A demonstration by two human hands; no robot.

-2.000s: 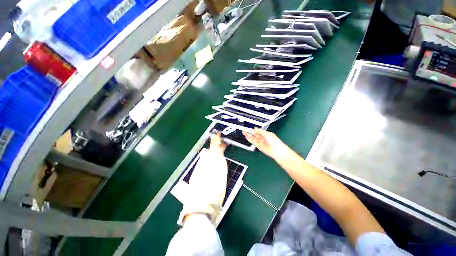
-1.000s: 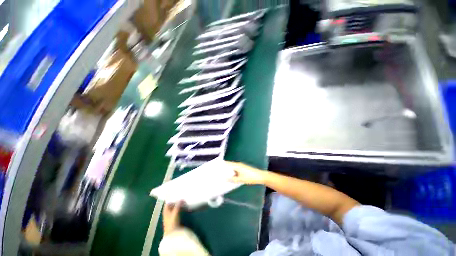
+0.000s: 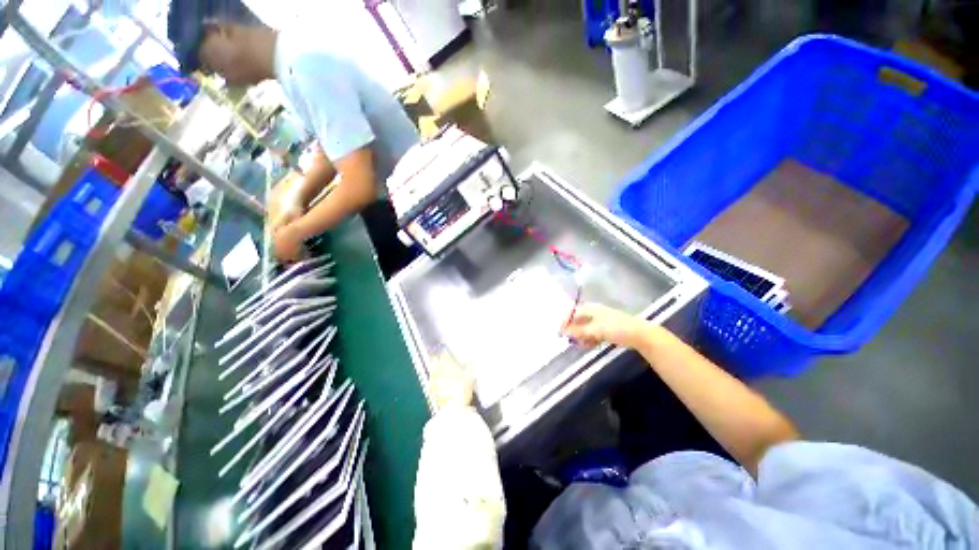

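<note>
A solar panel (image 3: 507,342) lies white back up on the test box (image 3: 542,400), its outline washed out by glare. My left hand (image 3: 451,382), with a cream sleeve cover, holds the panel's left edge. My right hand (image 3: 599,326) is at the panel's right edge, its fingers closed on a thin red test lead (image 3: 578,295). The lead tip between the fingers is too small to make out. The leads run back to the bench meter (image 3: 456,204) at the box's far corner.
An overlapping row of panels (image 3: 290,430) stands on the green bench (image 3: 392,446) at left. A large blue crate (image 3: 827,344) at right holds a brown liner (image 3: 821,215) and a few panels (image 3: 733,274). A coworker (image 3: 344,107) stands beyond the meter, hands over the bench.
The view has swung right. The panel my hands held over the bench is now on the test box. My right hand has left the panel's edge grip and taken a red lead.
</note>
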